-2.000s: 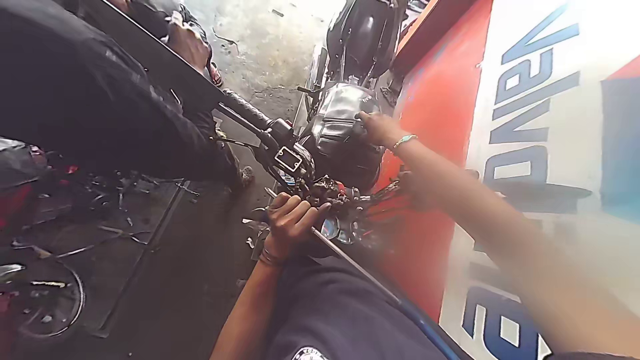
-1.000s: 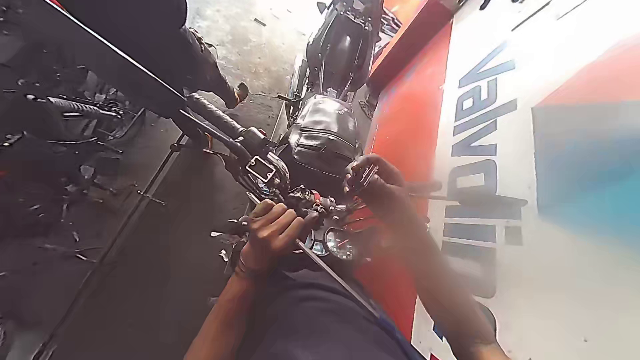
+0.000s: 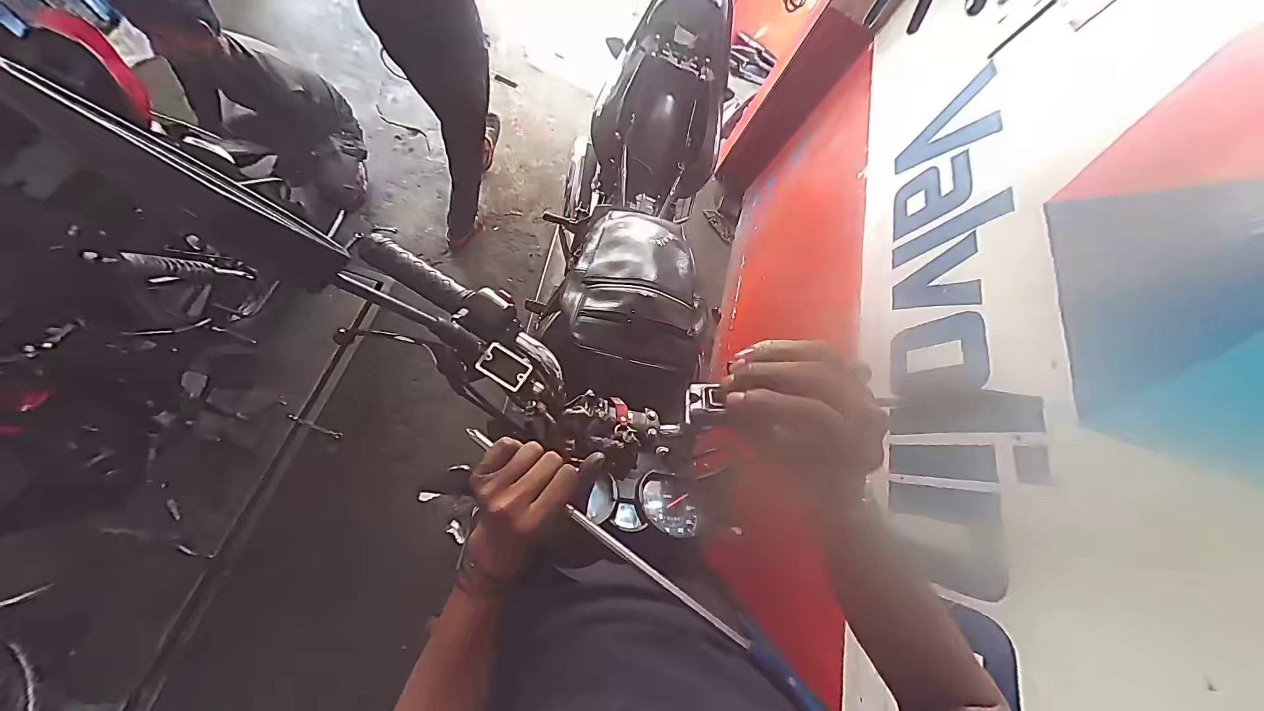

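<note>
A motorcycle stands below me, its tank under a black leather cover. My left hand is closed around a long thin metal rod near the handlebar centre; the rod's lower end is blue. Beside that hand are exposed wires and parts and the round instrument gauges. My right hand is at the handlebar's right side, fingers bent at a switch housing; whether it grips the housing cannot be seen. A ribbed rubber grip and a brake fluid reservoir lie to the left.
A red and white painted wall with large blue lettering runs close along the right. Another motorcycle is at the left. A crouching person and a standing person's leg are at the upper left. A second motorcycle seat lies ahead.
My right hand has moved from the tank cover to the right side of the handlebar. My left hand stays on the rod. The crouching person has come into view.
</note>
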